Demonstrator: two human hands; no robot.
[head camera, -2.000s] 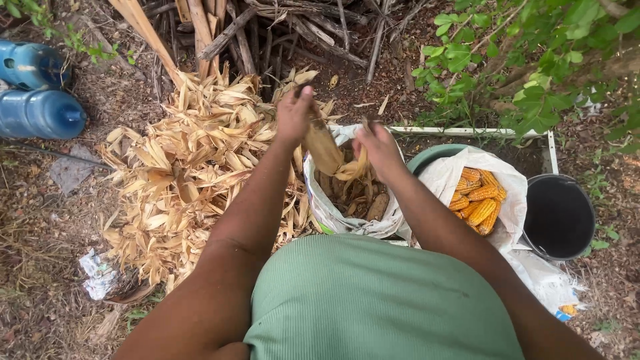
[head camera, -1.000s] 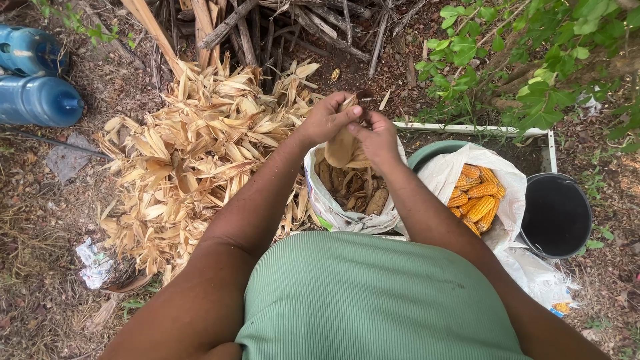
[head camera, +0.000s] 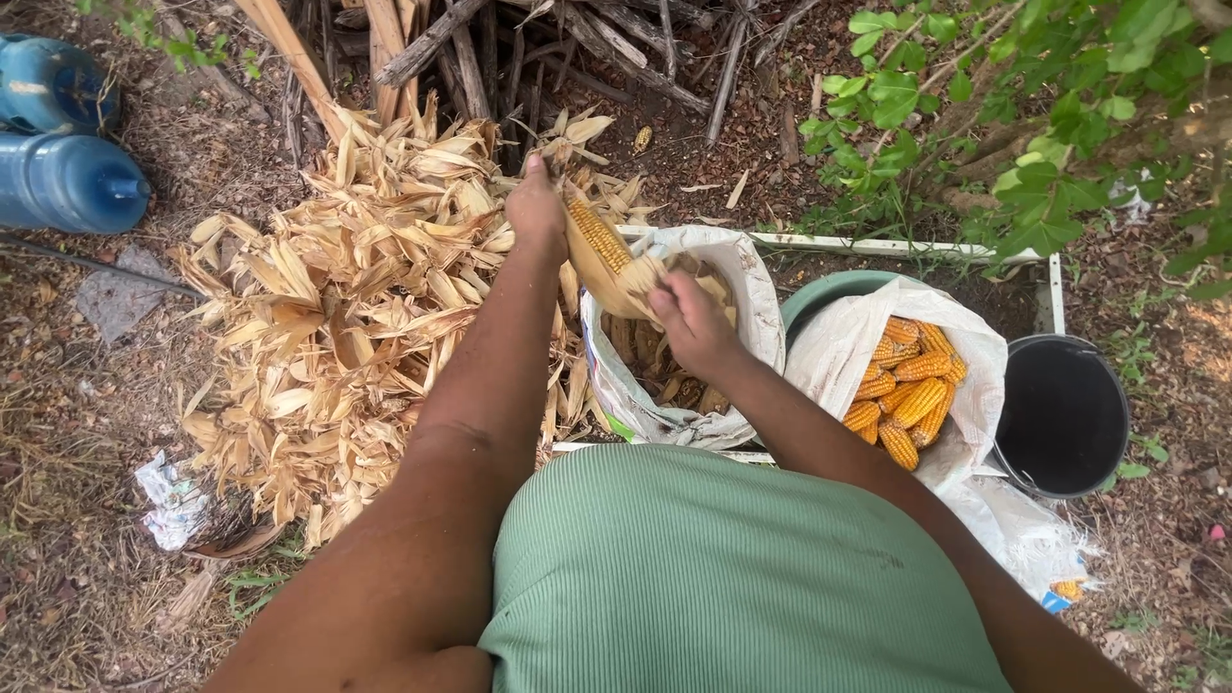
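Note:
An ear of corn (head camera: 599, 237) with yellow kernels showing along one side lies slanted between my hands, its dry husk (head camera: 589, 265) partly pulled away. At its upper end my left hand (head camera: 535, 207) grips husk, the fingers partly hidden. My right hand (head camera: 695, 325) holds the lower, husk-covered end, over a white woven sack (head camera: 760, 308) of unhusked ears. To the right, a second white sack (head camera: 977, 337) holds husked orange corn cobs (head camera: 900, 385). A large pile of dry husks (head camera: 337, 327) spreads below and left of my left hand.
Blue plastic water jugs (head camera: 72, 183) lie at the left. Dry branches (head camera: 616, 43) are stacked behind the husks. A black bucket (head camera: 1062, 416) stands beside the second sack, with a green tub (head camera: 835, 287) behind it. A white metal frame (head camera: 885, 245) runs behind the sacks; leafy branches (head camera: 1049, 115) overhang the right.
My hands were close together on the husked ear one second ago. They have moved apart, the left up and leftward, and yellow kernels now show.

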